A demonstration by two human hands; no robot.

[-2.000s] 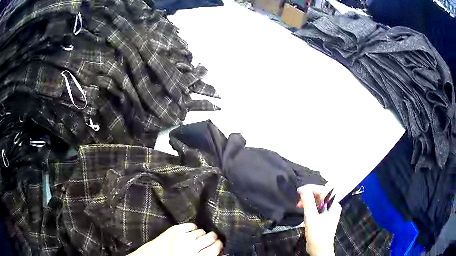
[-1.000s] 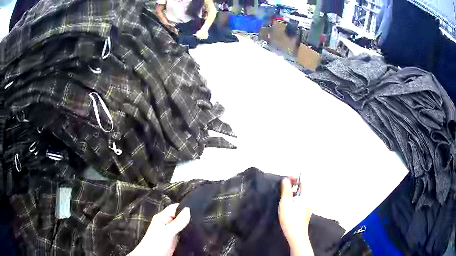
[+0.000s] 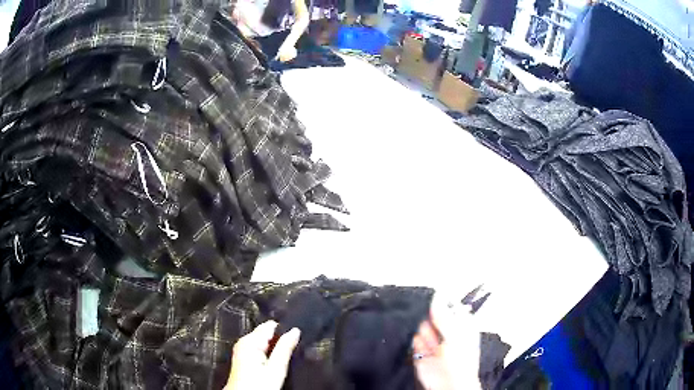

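Note:
The dark plaid garment (image 3: 183, 327) lies along the near edge of the white table, its plain black lining (image 3: 380, 327) showing between my hands. My left hand (image 3: 262, 358) holds the cloth near the middle, thumb and fingers pinched on it. My right hand (image 3: 449, 350) holds the right end of the garment's upper edge. Small thread snips (image 3: 476, 298) show their dark blades above my right hand; their handle is hidden in the hand.
A large heap of plaid garments (image 3: 190, 137) with white loops stands at left. Grey garments (image 3: 601, 167) heap over the table's right edge. A blue bin (image 3: 559, 358) is below right. Cardboard boxes (image 3: 459, 92) stand behind; another person's arm (image 3: 297, 30) is at the far end.
The plaid garment has been turned from a bunched pile with lining out to a straighter upper edge between both hands. The snips' blades now point up and right. The view has tilted up.

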